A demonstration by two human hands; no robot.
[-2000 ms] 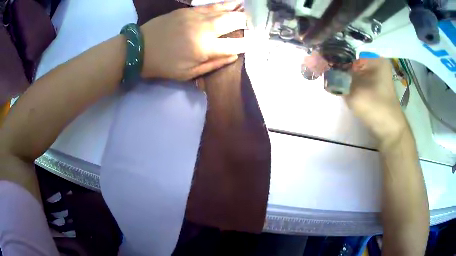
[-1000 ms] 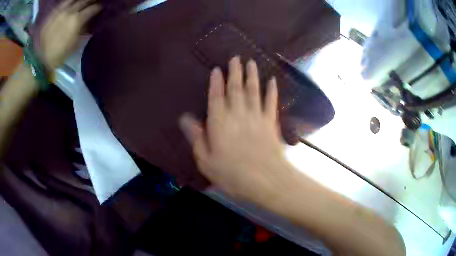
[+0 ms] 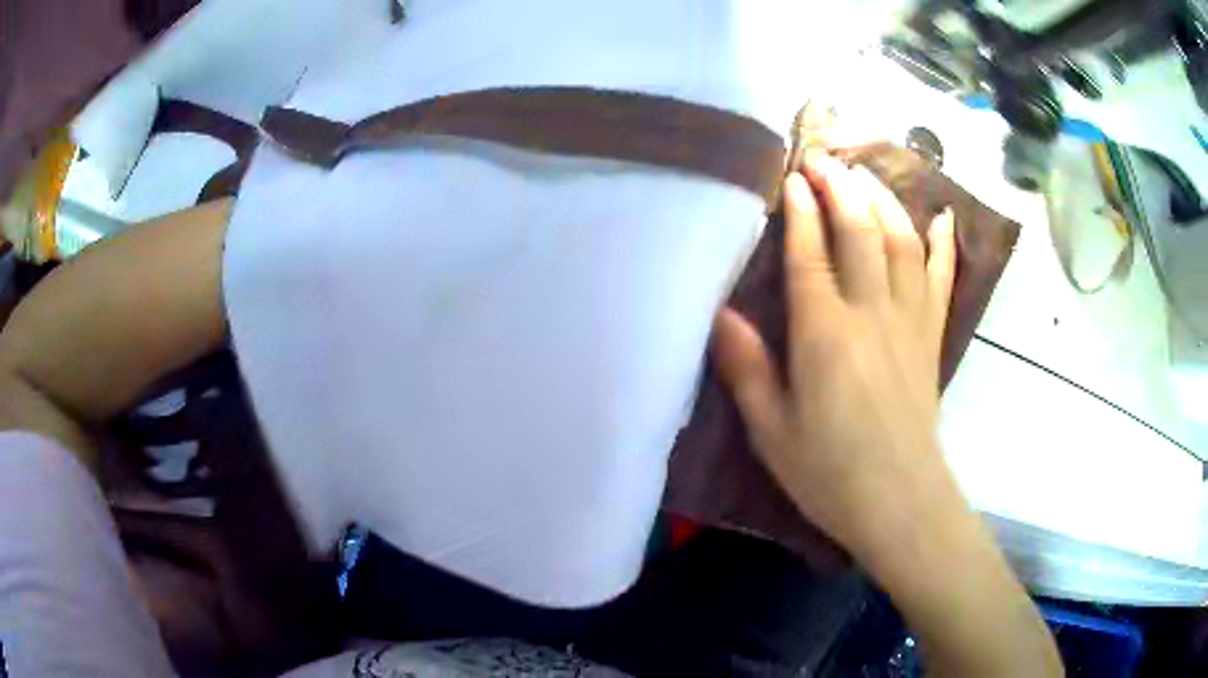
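A white pocket bag (image 3: 477,358) lies spread in front of me, its rounded lower end hanging over the table's front edge. A brown facing strip (image 3: 570,126) runs along its upper part. A brown garment panel (image 3: 974,245) shows under and to the right of the white cloth. My right hand (image 3: 861,358) lies on the brown panel, fingers spread and pointing up towards the machine, thumb beside the white cloth's edge. My left forearm (image 3: 133,298) comes in from the left; my left hand is hidden behind the white cloth.
The sewing machine head (image 3: 1033,66) is at the upper right, blurred, with a bright glare beside it. The white machine table (image 3: 1073,450) has a dark seam line and a ruler-marked front edge. Dark cloth hangs at the lower left. An orange and white object (image 3: 53,199) is at the far left.
The brown panel with its stitched rectangle no longer faces up; the white pocket bag and brown strip now do. My right hand has moved right; my left hand has gone behind the cloth.
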